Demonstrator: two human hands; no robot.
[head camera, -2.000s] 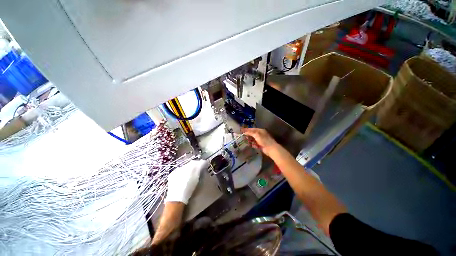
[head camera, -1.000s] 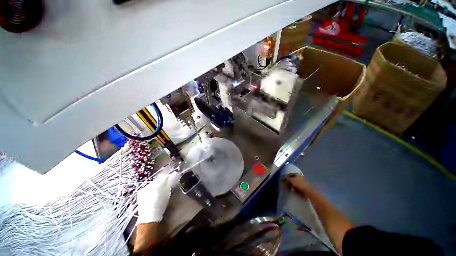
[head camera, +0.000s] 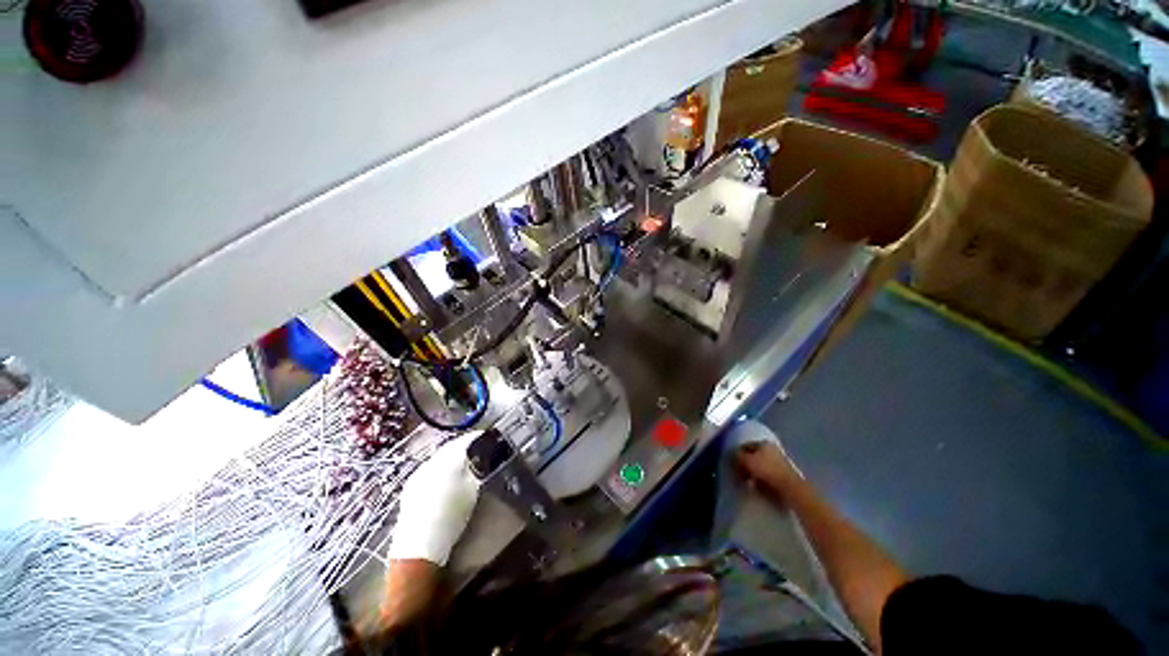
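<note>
My left hand, in a white glove, is at the near-left edge of the round pale disc. Its fingertips are by a small dark block; whether they hold a cable cannot be told. Metal clamps and bars with a short blue tube sit on the disc, and metal arms reach over it from behind. My right hand is low, right of the machine's front edge and away from the disc; its grip is unclear. Loose white cables fan across the left, with dark red-brown tips beside the glove.
A green button and a red button are right of the disc. A shiny metal chute stands beyond. A white cover with a large dark-red knob overhangs. Brown cartons stand on the floor at right.
My right hand has left the disc and moved down right. The disc, blurred one second ago, now shows its clamps clearly. Metal arms and a blue tube loop have come forward over it.
</note>
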